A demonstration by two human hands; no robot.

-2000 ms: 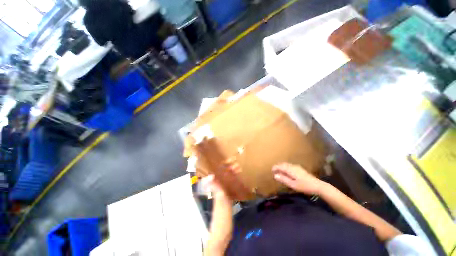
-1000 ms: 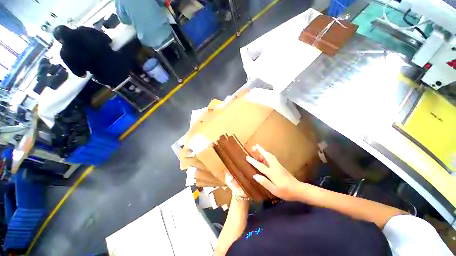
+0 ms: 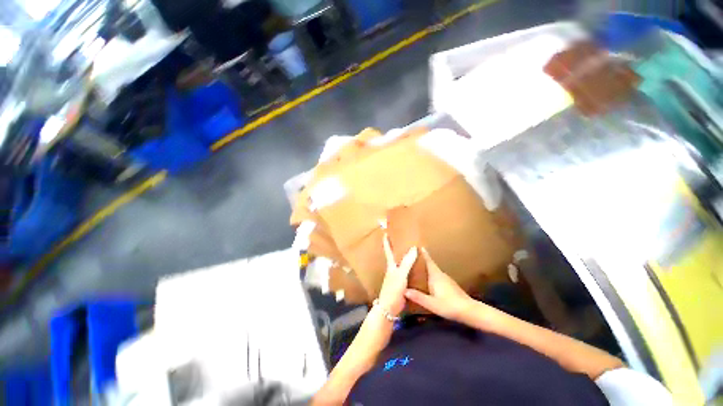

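Note:
The stack of large brown garment panels (image 3: 468, 230) lies in front of me, its left edges uneven with pale corners. My left hand (image 3: 393, 284) and my right hand (image 3: 441, 293) are close together over its near part, fingertips pointing away from me. A narrow reddish-brown strip stack (image 3: 418, 273) shows between them, held between the two hands. Its lower end is hidden by my hands, and blur hides the single strips.
A grey metal machine table (image 3: 547, 151) is at right, with a yellow template (image 3: 690, 277). A reddish-brown strip bundle (image 3: 594, 78) lies at its far end. A white surface (image 3: 230, 317) is at lower left. Blue bins (image 3: 190, 119) stand beyond the yellow floor line.
The strips, seen broad and fanned in my hands a second ago, now show only as a narrow piece between them. My hands have come closer together. The view has shifted and blurred.

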